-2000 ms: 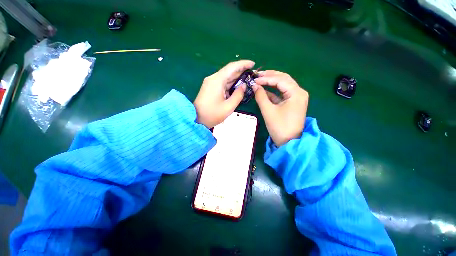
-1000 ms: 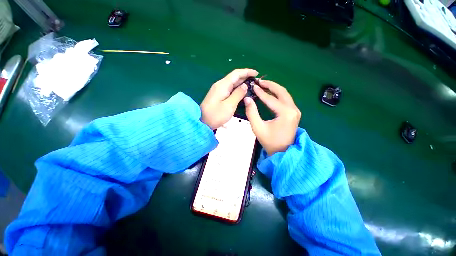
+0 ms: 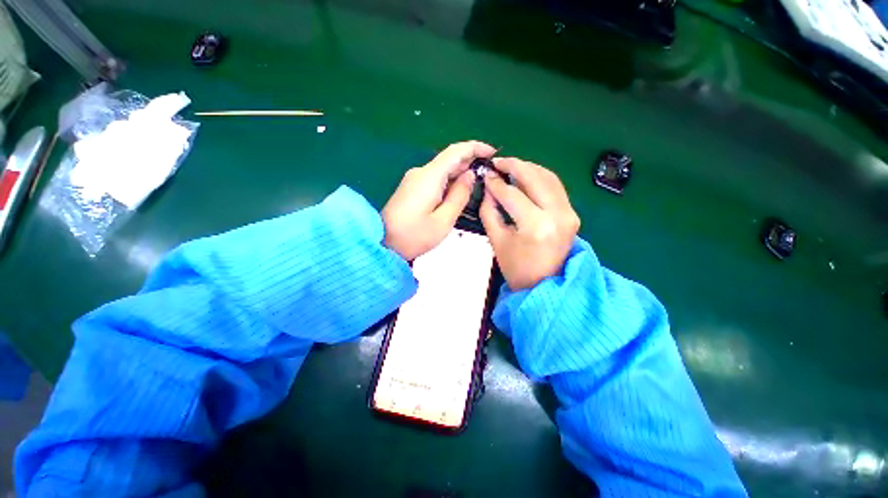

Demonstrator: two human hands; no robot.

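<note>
A small black unit (image 3: 477,191) is between my two hands, just above the top end of a smartphone (image 3: 438,331). The phone lies face up with a white lit screen. My left hand (image 3: 425,202) grips the unit from the left. My right hand (image 3: 534,216) holds its right side with thumb and fingertips. Fingers cover much of the unit. A thin reddish line sticks up near the fingertips. Both hands are bare, with blue sleeves.
Black units lie on the green bench at the right (image 3: 613,171), farther right (image 3: 780,238) and upper left (image 3: 207,49). A thin stick (image 3: 259,114), a white scrap (image 3: 321,129) and a clear bag of white contents (image 3: 131,156) lie left. A pale object (image 3: 847,34) is top right.
Both hands stay on the unit, with the right fingers shifted around it. The units at the right appear farther left in the view than before.
</note>
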